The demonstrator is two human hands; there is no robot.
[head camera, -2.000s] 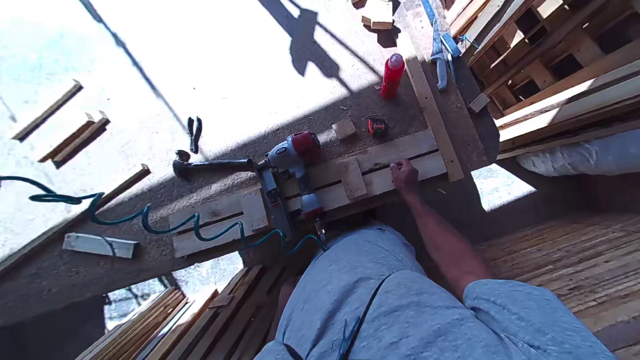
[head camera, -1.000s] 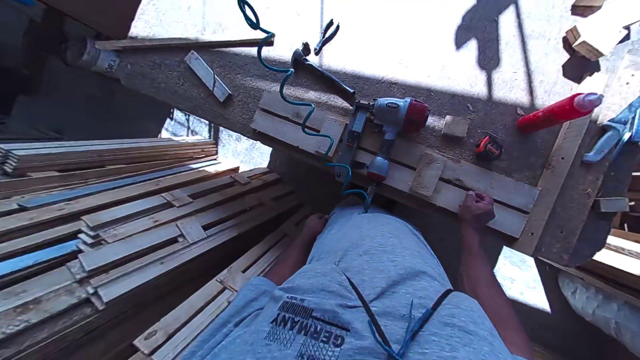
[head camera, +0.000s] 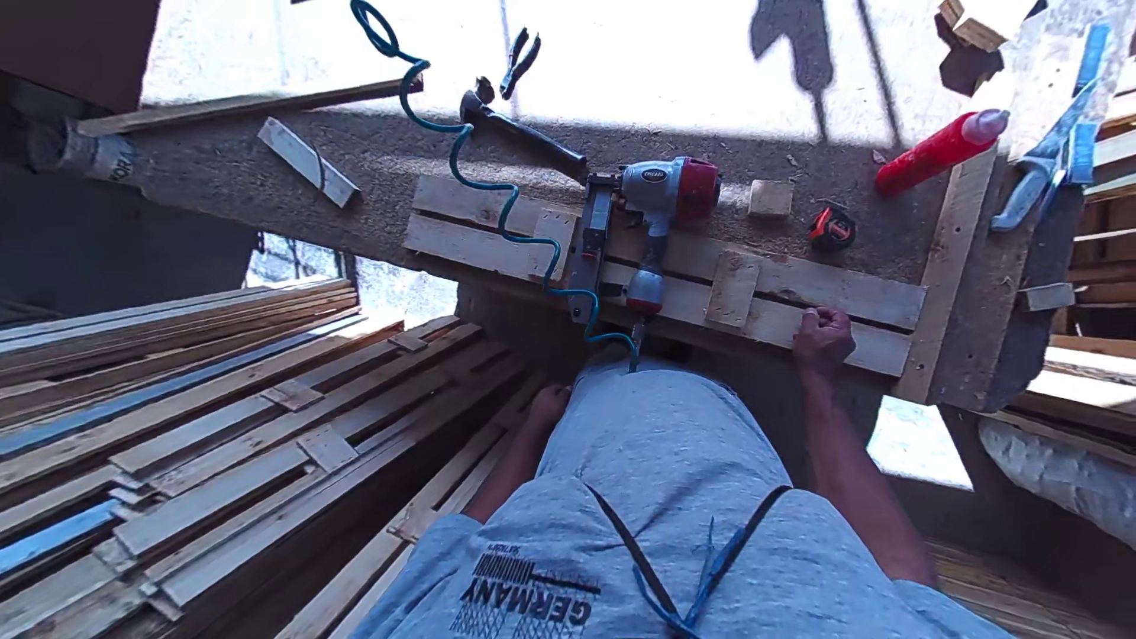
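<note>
Two long wooden slats [head camera: 808, 327] joined by short cross pieces [head camera: 734, 286] lie along the near edge of the workbench. My right hand [head camera: 824, 337] rests on the near slat toward its right end, fingers curled; whether it grips anything is unclear. My left hand [head camera: 552, 404] hangs beside my body below the bench edge, partly hidden, and its fingers cannot be made out. A red and silver pneumatic nailer [head camera: 661, 200] rests across the slats, with a teal coiled air hose [head camera: 510, 209] joined to its handle end. Behind the slats lie a small wood block [head camera: 770, 198] and a tape measure [head camera: 832, 229].
A hammer [head camera: 532, 142] and pliers [head camera: 520, 64] lie behind the nailer. A red bottle [head camera: 932, 158], a crosswise board [head camera: 950, 275] and a blue-handled tool [head camera: 1029, 191] are at the right. Stacked slatted wood panels [head camera: 257, 435] fill the lower left.
The view has swung toward the left, bringing the stacked panels and my left hand into sight. My right hand stays on the slats; the nailer keeps its place across them.
</note>
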